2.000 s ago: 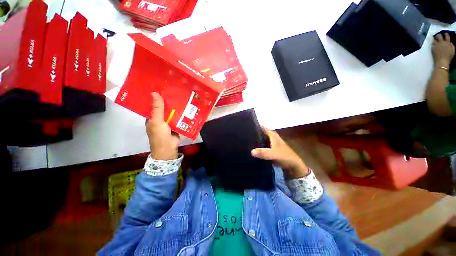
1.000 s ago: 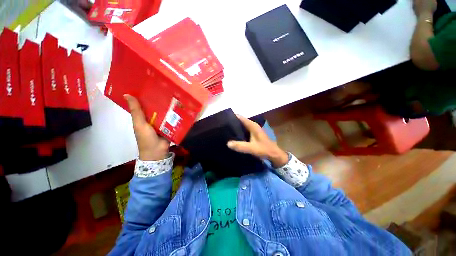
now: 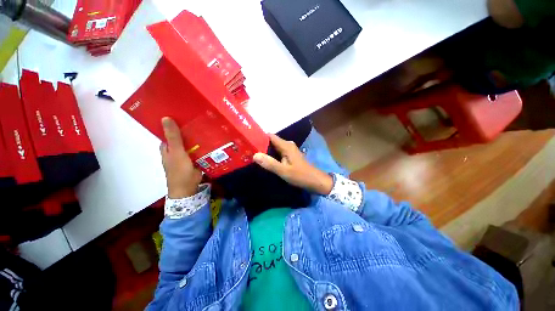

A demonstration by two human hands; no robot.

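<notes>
A glossy red box sleeve [image 3: 201, 121] is held tilted over the table's front edge, its barcode label facing up. My left hand [image 3: 181, 163] grips its lower left side, thumb on the printed face. My right hand [image 3: 295, 167] is at the sleeve's lower right end, around a black inner box [image 3: 273, 150]. Only a little black shows between thumb and fingers. The rest of the box is hidden or merges with the dark area over my lap, so how far it is inside the sleeve cannot be told.
A flat sleeve stack [image 3: 210, 51] lies behind the held sleeve. A closed black box [image 3: 311, 30] lies to its right. Sleeved boxes [image 3: 45, 130] stand at the left. Another red stack [image 3: 100, 24] is beside a metal flask [image 3: 45, 21]. A red stool [image 3: 462, 118] and a person's arm are at the right.
My right hand and the black box have come up against the sleeve's lower right end, and the box is now mostly out of sight. The view has shifted, moving the table items.
</notes>
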